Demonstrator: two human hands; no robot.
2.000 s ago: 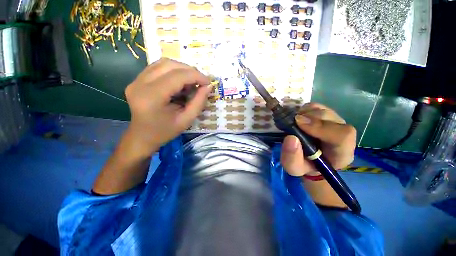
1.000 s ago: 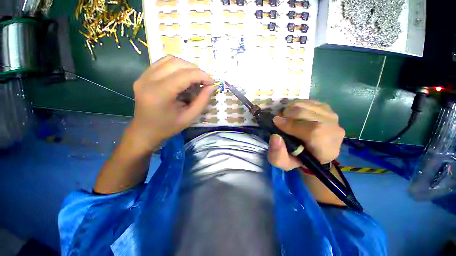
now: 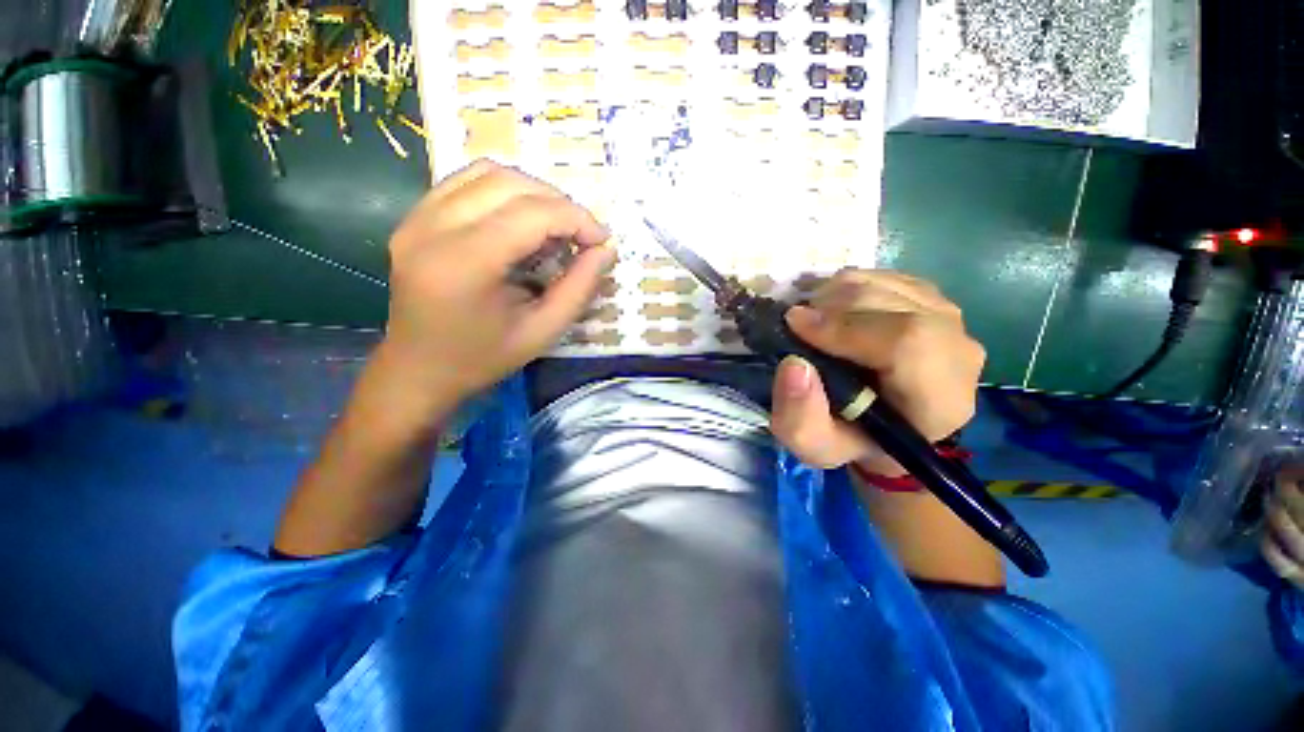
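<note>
My left hand (image 3: pixel 479 279) is over the left part of the white tray (image 3: pixel 801 215), thumb and index finger pinched together. The thin solder wire (image 3: pixel 308 255) runs from the solder spool (image 3: pixel 72 136) into this hand; its end at the fingertips is lost in glare. My right hand (image 3: pixel 894 358) grips the black soldering iron (image 3: pixel 937 472). The iron's metal tip (image 3: pixel 679 255) points up-left, a little right of my left fingertips. Blue-and-white circuit board pieces (image 3: pixel 665 143) lie on the tray above the tip, partly washed out. No board shows clearly between fingertips and tip.
Gold strips (image 3: pixel 322 65) lie heaped at upper left. Dark parts (image 3: pixel 834 76) sit in the tray's upper right rows. A white box (image 3: pixel 1051 65) of grey bits is at upper right. A power unit with a red light (image 3: pixel 1244 236) and another person's hand (image 3: pixel 1284 522) are at far right.
The iron moved left and away from the board with the red patch, which no longer shows by my fingertips. My left hand has barely moved. Another person's hand has appeared at the right edge.
</note>
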